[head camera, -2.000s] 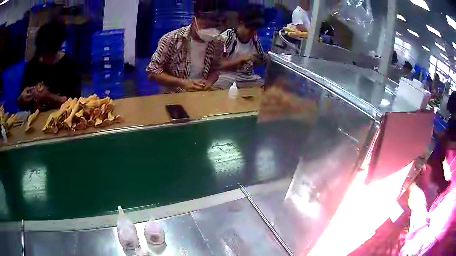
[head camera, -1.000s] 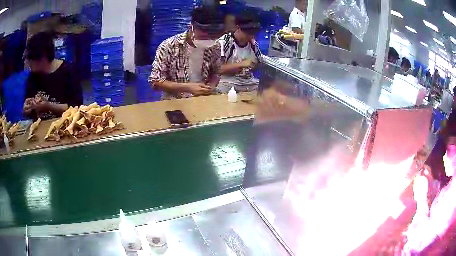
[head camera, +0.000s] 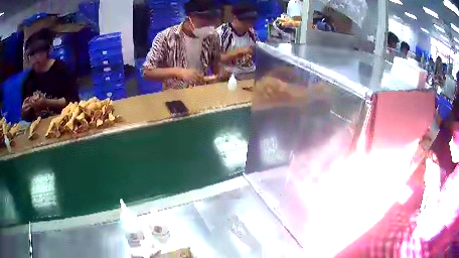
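Note:
Neither of my hands shows in the frame. Nearest in front of me, a tall white squeeze bottle (head camera: 130, 221) with a pointed nozzle stands on the shiny metal table (head camera: 80, 241). A shorter white squeeze bottle (head camera: 160, 231) stands just right of it. At the bottom edge, below the bottles, a small brownish-tan thing (head camera: 180, 253) is cut off by the frame; I cannot tell what it is or whether anything holds it.
A green conveyor belt (head camera: 131, 166) runs beyond the table. On the far bench (head camera: 143, 103) lie tan parts (head camera: 83, 118) and a dark phone-like object (head camera: 176, 108). Several people sit behind it. A metal partition (head camera: 302, 111) and pinkish-white glare stand at the right.
The view has tilted down slightly, so the far bench sits higher. The brownish-tan thing has appeared at the bottom edge. The checked-shirt person's hands across the belt have moved.

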